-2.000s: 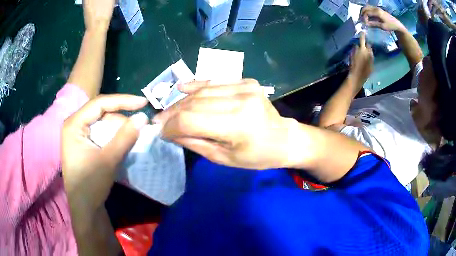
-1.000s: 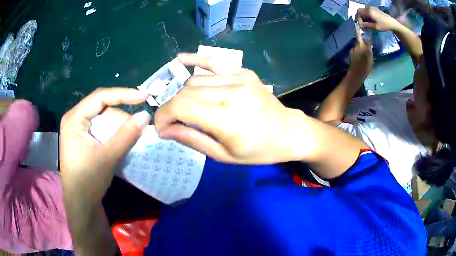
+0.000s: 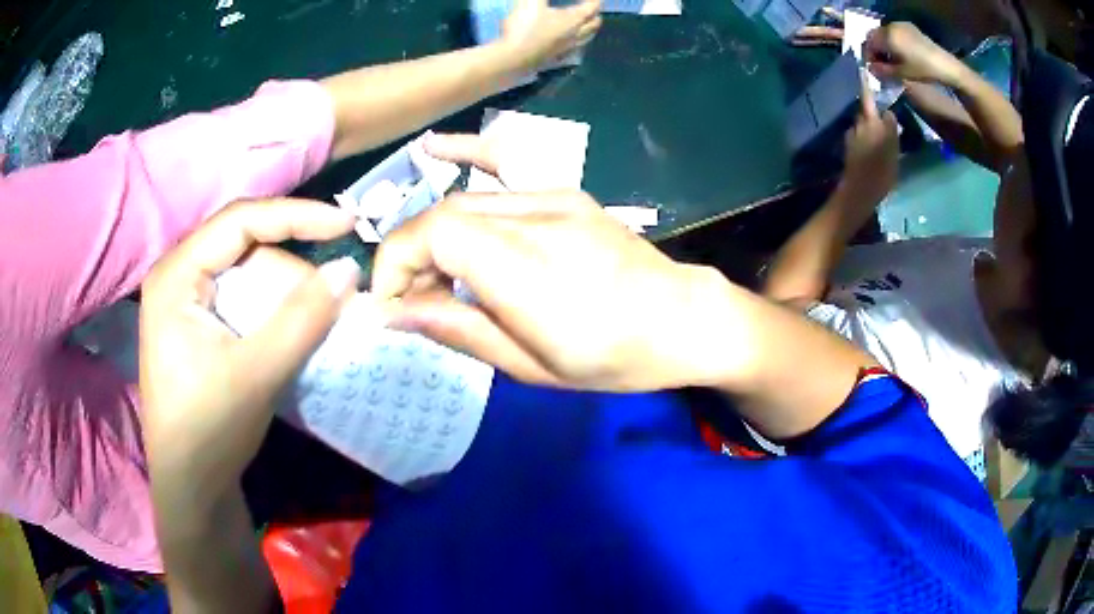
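Note:
My left hand [image 3: 234, 348] holds a white sticker sheet [image 3: 390, 390] with rows of small printed marks, its thumb and index finger near the sheet's upper edge. The sheet bends downward below my hands. My right hand [image 3: 552, 288] is over the sheet's upper right part, thumb and fingers bent together; whether a sticker is between them is hidden. An open white carton [image 3: 390, 198] with a rounded white piece inside lies just beyond my hands. A finger of my right hand reaches past the carton's right side, over a flat white sheet stack [image 3: 546, 144].
A pink-sleeved arm [image 3: 408, 102] reaches across the green bench [image 3: 684, 132] from the left. A person in white [image 3: 924, 288] works at the right beside blue-white boxes [image 3: 822, 108]. Shiny clear bags [image 3: 54, 102] lie far left. A white slip [image 3: 632, 216] lies near the bench edge.
The pink-sleeved arm has come across the bench towards the boxes at the far edge, and those boxes have shifted or are covered. My hands have barely moved.

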